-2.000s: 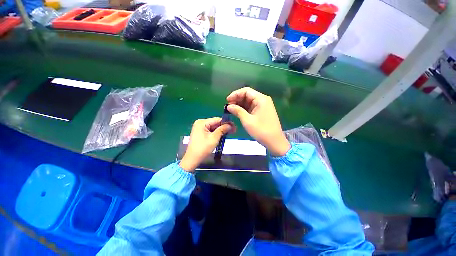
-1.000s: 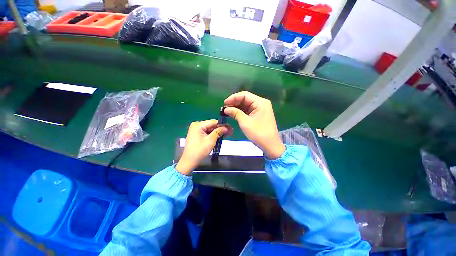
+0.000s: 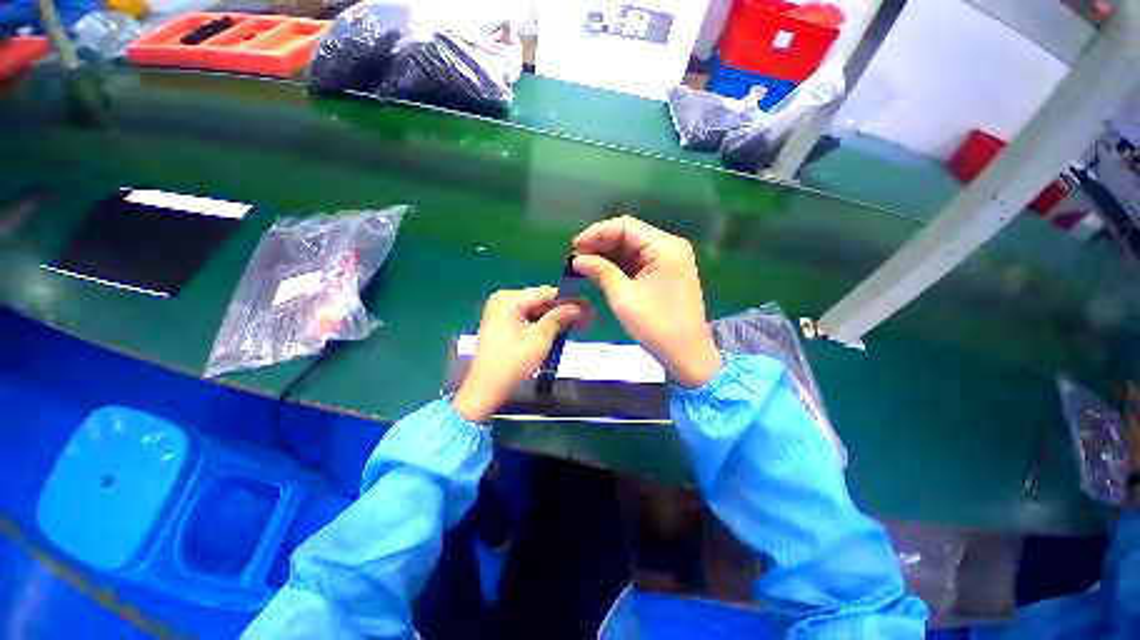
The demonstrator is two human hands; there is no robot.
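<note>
My left hand (image 3: 510, 346) holds a bundle of slim dark strips (image 3: 549, 363) between thumb and fingers, their lower ends hanging below the hand. My right hand (image 3: 640, 290) pinches the dark upper end of the strips, just above and right of my left hand. Whether a small separate piece is in the right fingertips, I cannot tell. Below both hands an adhesive sheet (image 3: 613, 398), dark with a white band along its far edge, lies on the green bench (image 3: 438, 281); my left hand and the strips hide part of it.
A clear poly bag (image 3: 298, 294) and another dark sheet (image 3: 150, 248) lie left. A bag of strips (image 3: 769, 356) lies beside my right sleeve. A pale post (image 3: 963, 231) rises at the right. A blue stool (image 3: 115, 481) stands at lower left. Orange trays (image 3: 238, 48) and black bags (image 3: 431, 63) are beyond.
The view shifts slightly between frames. Both hands keep nearly the same place and grip on the strips; the right fingertips stay at the upper end.
</note>
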